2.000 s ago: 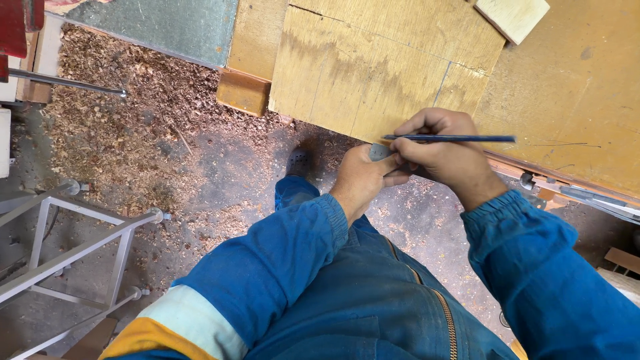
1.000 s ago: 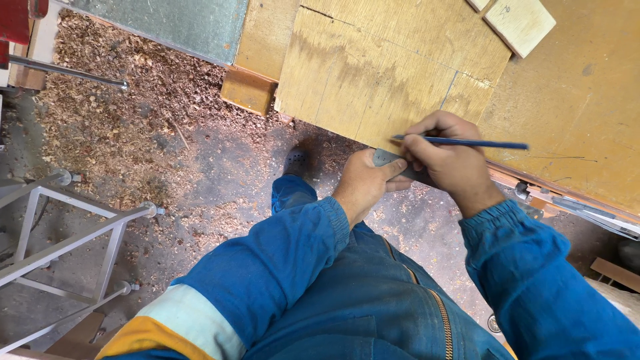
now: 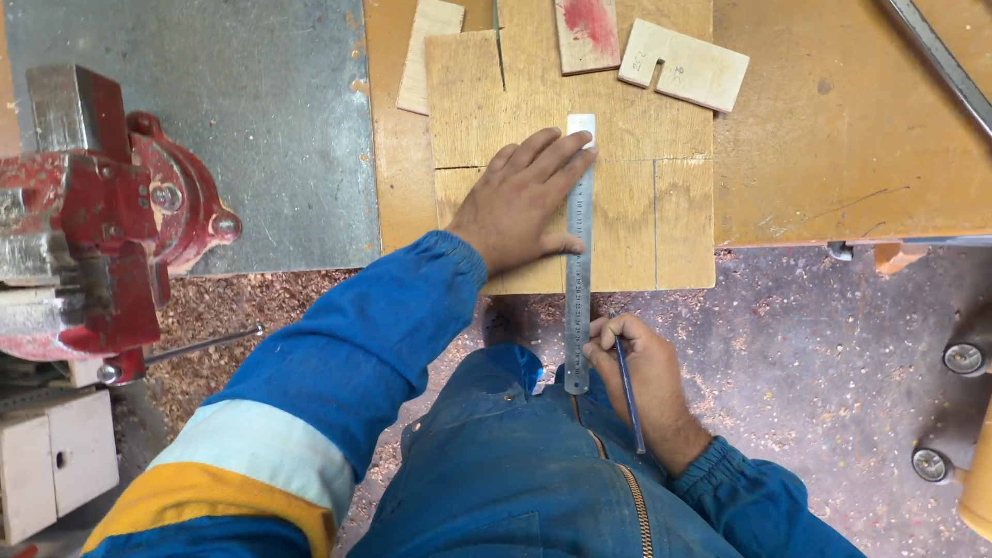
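A steel ruler (image 3: 578, 271) lies across a plywood board (image 3: 620, 225), its lower end jutting past the board's near edge. Flat on the board, my left hand (image 3: 527, 201) has its fingertips on the ruler's upper part and its thumb on the ruler's middle. My right hand (image 3: 647, 380), beyond the board's near edge, holds a dark blue pencil (image 3: 628, 395) and has its fingers at the ruler's right side. Pencil lines and a narrow slit mark the board.
A red bench vise (image 3: 101, 240) stands on the metal-covered bench part (image 3: 294, 139) at left. Small plywood pieces, one of them notched (image 3: 686, 66), lie at the board's far side. A metal bar (image 3: 945, 70) rests at upper right. Wood shavings (image 3: 209, 380) cover the floor at left.
The hands have moved apart: my left hand now lies flat on the ruler over the board, my right hand is at the ruler's near end with the pencil. The view has shifted, bringing the vise in.
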